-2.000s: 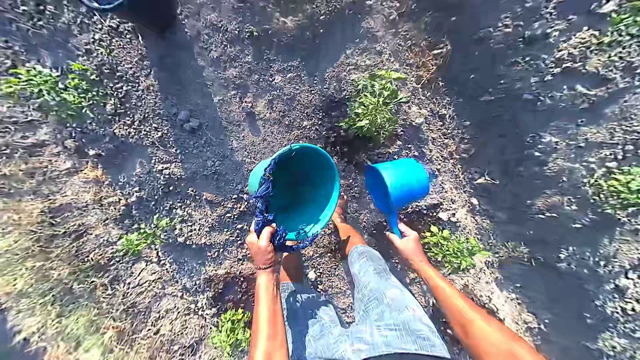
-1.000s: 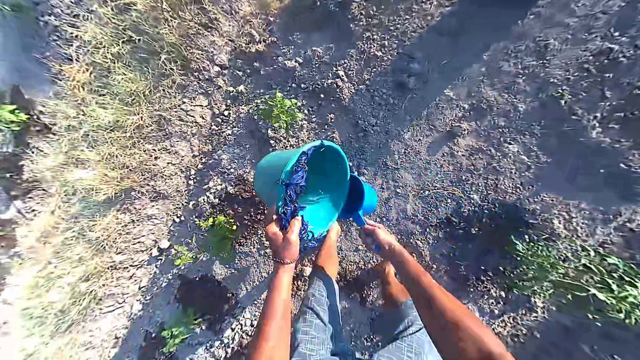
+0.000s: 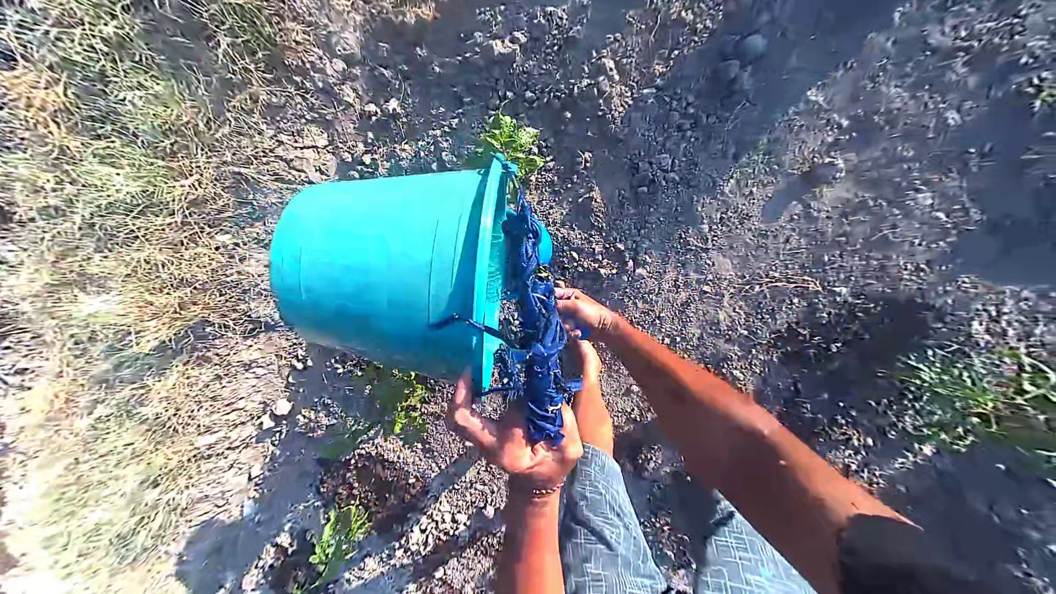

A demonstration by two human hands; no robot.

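A turquoise plastic bucket [image 3: 379, 268] lies tipped on its side in the air, its mouth facing right. My left hand [image 3: 524, 445] holds it at the lower rim, together with the lower end of a twisted dark blue cloth [image 3: 540, 355] that runs along the mouth. Behind the cloth, a small part of a blue plastic scoop [image 3: 544, 243] shows beside the bucket's rim. My right hand [image 3: 584, 313] is closed on the scoop's handle, which is mostly hidden by the hand and the cloth. The inside of the bucket is largely out of sight.
A leafy green plant [image 3: 513, 144] grows just beyond the bucket's rim. Smaller plants [image 3: 340, 532] stand in the soil at lower left, and another [image 3: 982, 396] at the right. Dry grass [image 3: 124, 289] covers the left side. My bare foot is close below the hands.
The bucket has gone from nearly upright to strongly tipped, its mouth now toward the right. The scoop has moved from the bucket's right side to close against its mouth. The view has shifted over the ground.
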